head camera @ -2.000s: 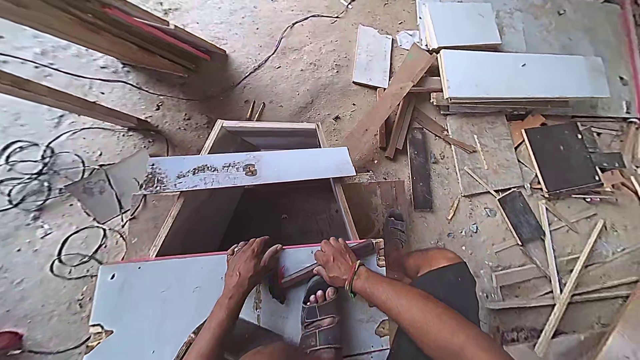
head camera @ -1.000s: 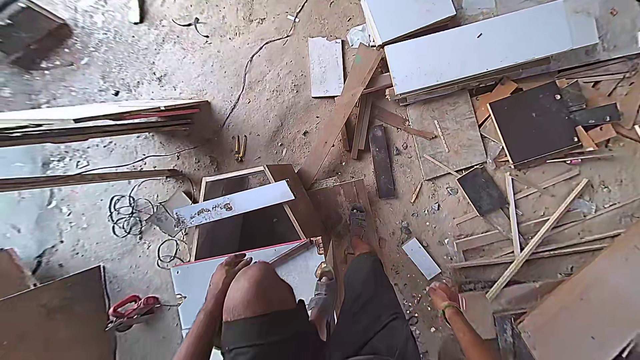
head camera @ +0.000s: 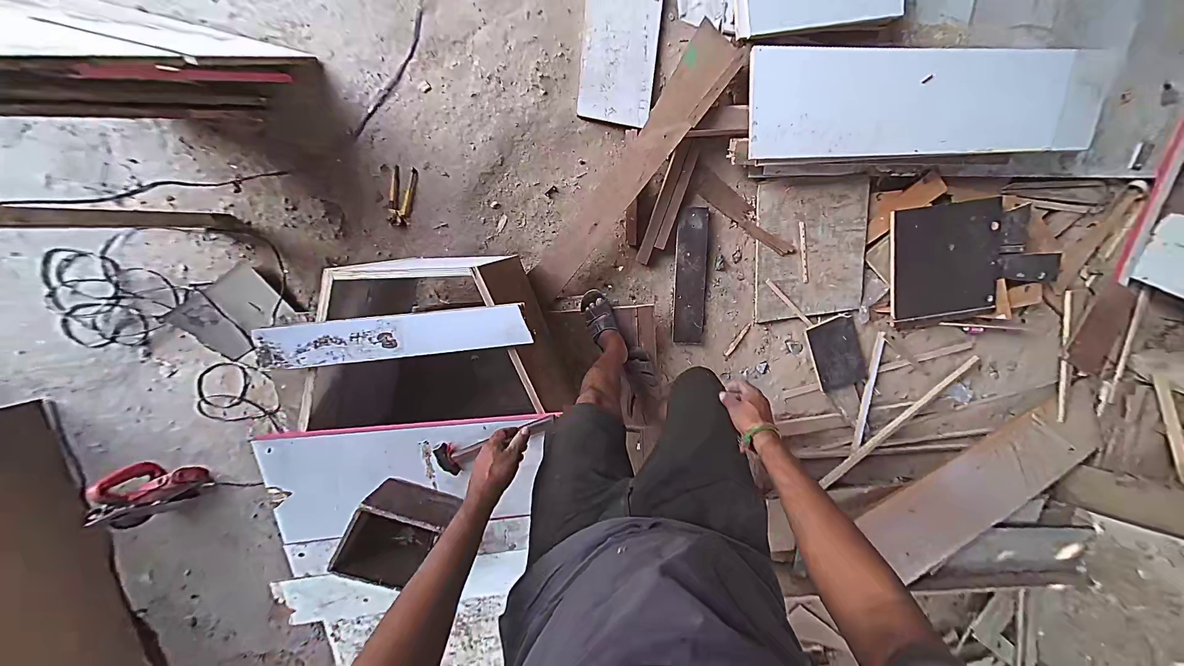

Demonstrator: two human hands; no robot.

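Observation:
My left hand [head camera: 497, 467] is closed around the handle of a hammer [head camera: 448, 459], whose dark head is over a white laminated board [head camera: 398, 462] with a pink edge. That board adjoins an open wooden cabinet frame [head camera: 324, 351]. A narrow, stained white strip [head camera: 453, 338] lies across the frame. Close to my left forearm, a small dark open box [head camera: 393, 536] rests on the white boards. My right hand [head camera: 746, 407] is beside my right knee with its fingers curled; whether it holds anything small cannot be told.
A red circular saw [head camera: 148, 490] and coiled black cable [head camera: 92, 291] are at the left. Yellow-handled pliers or a similar tool [head camera: 401, 196] lie beyond the cabinet. Scrap strips [head camera: 906, 421], a dark panel [head camera: 943, 259] and stacked white boards [head camera: 916, 102] cover the right side.
Both hands were on the board's pink edge two seconds ago. My right hand has moved off to the right, beside my knee. I have risen from sitting, and the view has shifted.

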